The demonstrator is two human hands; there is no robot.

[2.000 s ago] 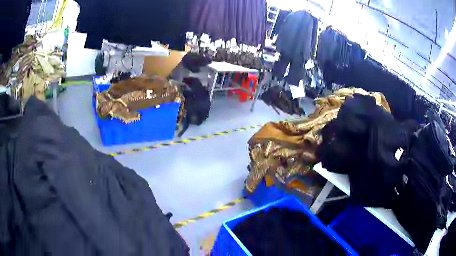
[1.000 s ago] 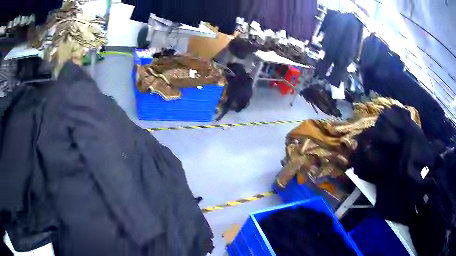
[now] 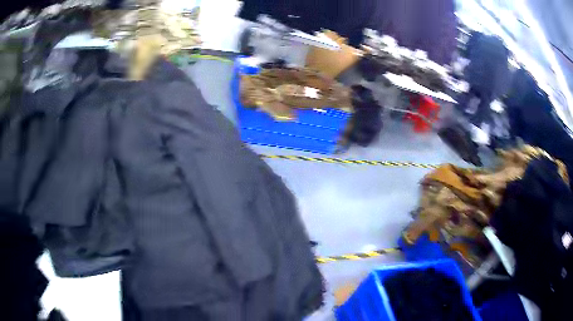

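Note:
No hand is in view in the head view. Nearest in front of me lies a large heap of dark grey garments (image 3: pixel 182 188), with a long sleeve (image 3: pixel 217 219) hanging across it toward the lower right. The heap covers much of a white-topped table (image 3: pixel 81 298), whose surface shows at the lower left. Black cloth (image 3: pixel 19 269) is cut off by the left edge. The frame is blurred, so seams and small details cannot be told.
A blue crate (image 3: pixel 364 301) with black cloth stands on the floor at the lower right. Brown plaid garments (image 3: pixel 449 200) and a black pile (image 3: pixel 534 213) lie behind it. Another blue crate (image 3: pixel 289 131) stands further back, near a red stool (image 3: pixel 423 114). Yellow-black tape (image 3: pixel 352 162) crosses the floor.
The view has swung left, so the crates and plaid pile have shifted right. More of the grey heap and the white tabletop now shows. No hand appears in any frame.

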